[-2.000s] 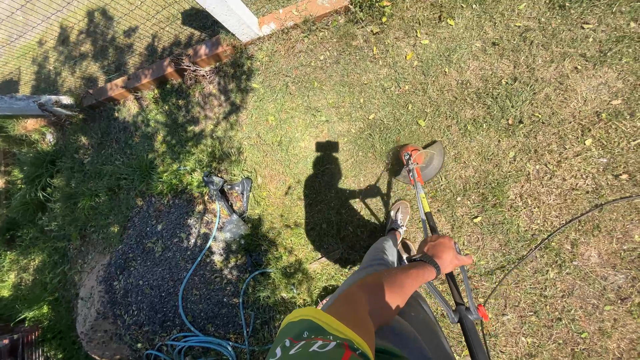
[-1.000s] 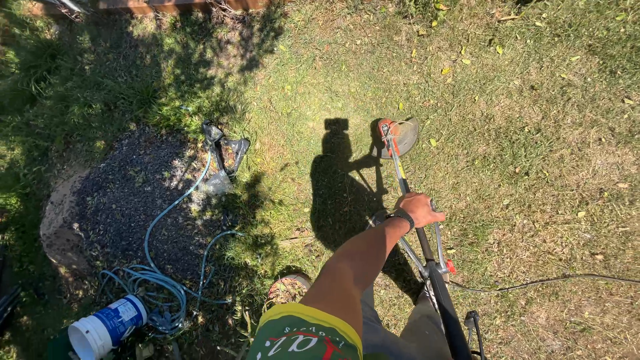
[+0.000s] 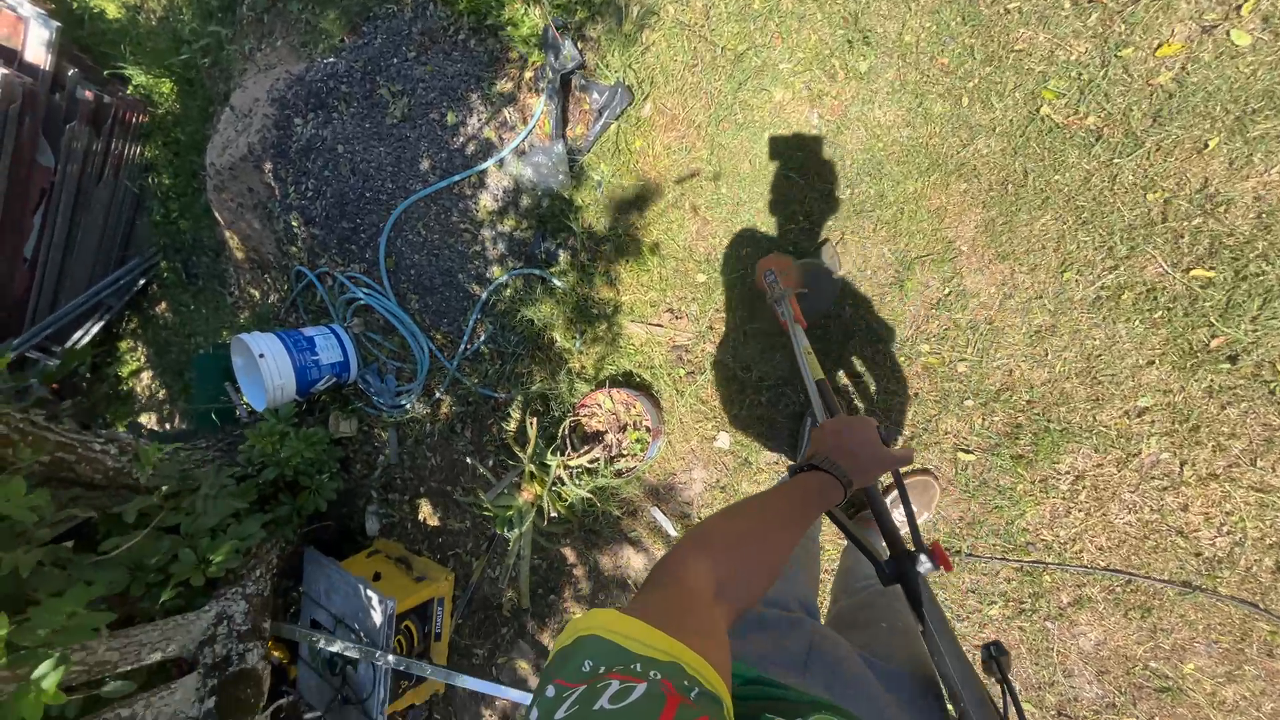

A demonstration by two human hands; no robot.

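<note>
My left hand (image 3: 852, 455), with a dark band on its wrist, is closed around the handle on the shaft of a corded electric string trimmer (image 3: 925, 600). The trimmer's orange head (image 3: 780, 283) is over the grass, within my shadow, with a round guard beside it. A black cable (image 3: 1110, 572) runs from near the shaft to the right edge. My right hand is out of view; the rear end of the trimmer leaves the frame at the bottom. One shoe (image 3: 915, 497) shows beside the shaft.
At the left are a gravel pile (image 3: 390, 140), a coiled blue hose (image 3: 395, 335), a tipped white and blue bucket (image 3: 293, 365) and a potted plant (image 3: 612, 430). A yellow Stanley machine (image 3: 410, 600) and a metal bar (image 3: 430, 668) lie lower left, near a tree trunk (image 3: 190, 635).
The view has shifted a lot, bringing in the yellow machine and potted plant. My left hand keeps its hold on the trimmer, and the trimmer head is now within my shadow instead of beside it.
</note>
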